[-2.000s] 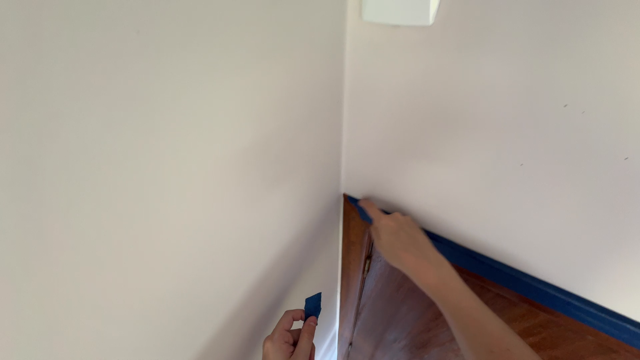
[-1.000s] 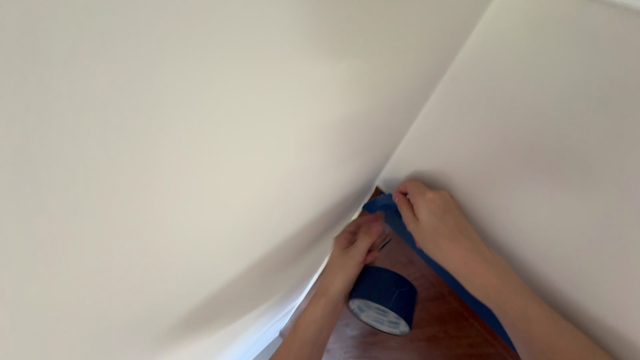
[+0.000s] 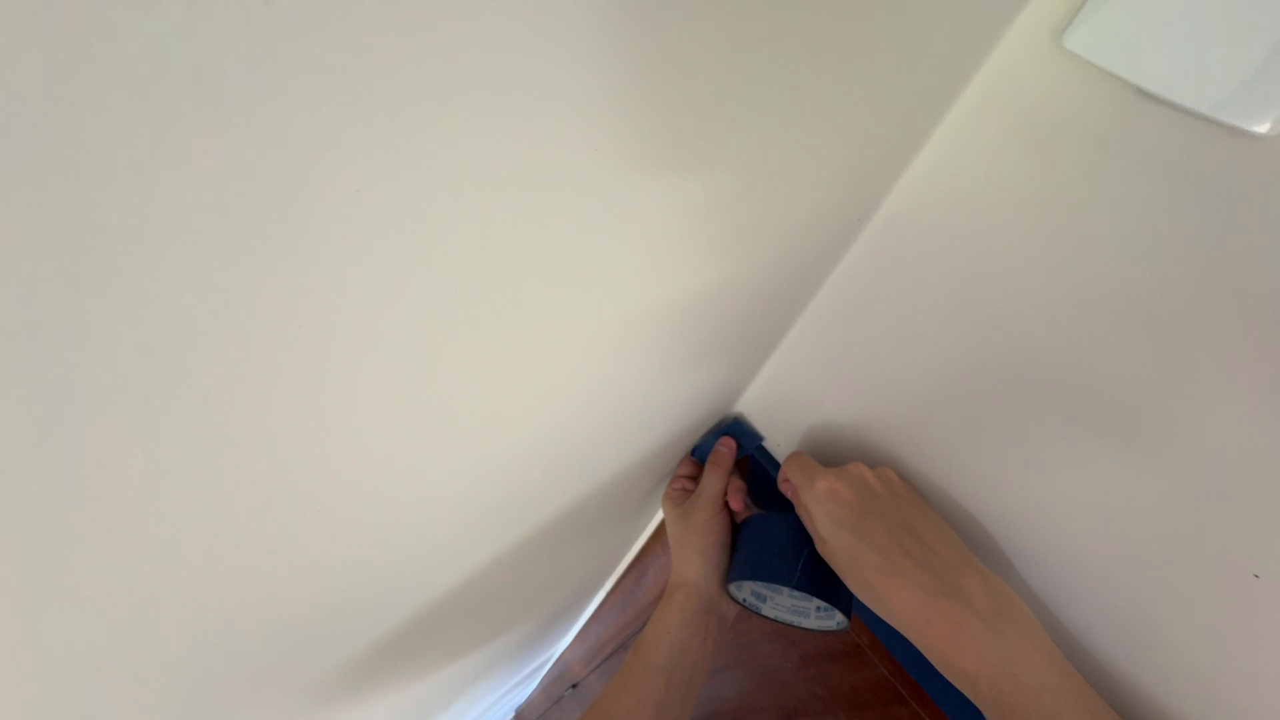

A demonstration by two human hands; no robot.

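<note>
My left hand (image 3: 705, 505) pinches the loose end of blue masking tape (image 3: 728, 436) between thumb and fingers, close to the corner where two walls meet. Just right of it, my right hand (image 3: 850, 500) holds the tape's edge with thumb and finger. The roll of blue tape (image 3: 785, 575) hangs between my wrists, its printed inner core facing down toward me. A blue strip (image 3: 915, 660) runs along the foot of the right wall, partly hidden beneath my right forearm.
Pale walls (image 3: 450, 300) rise on both sides of the corner. A reddish-brown wooden surface (image 3: 790, 670) lies below the hands. Part of a white fixture (image 3: 1185, 60) is on the right wall at the upper right. Bright light shows along the left wall's lower edge.
Two seconds ago my left hand held a small piece of tape away from the corner while my right pressed at it. Both hands are now together at the corner, with the roll between them.
</note>
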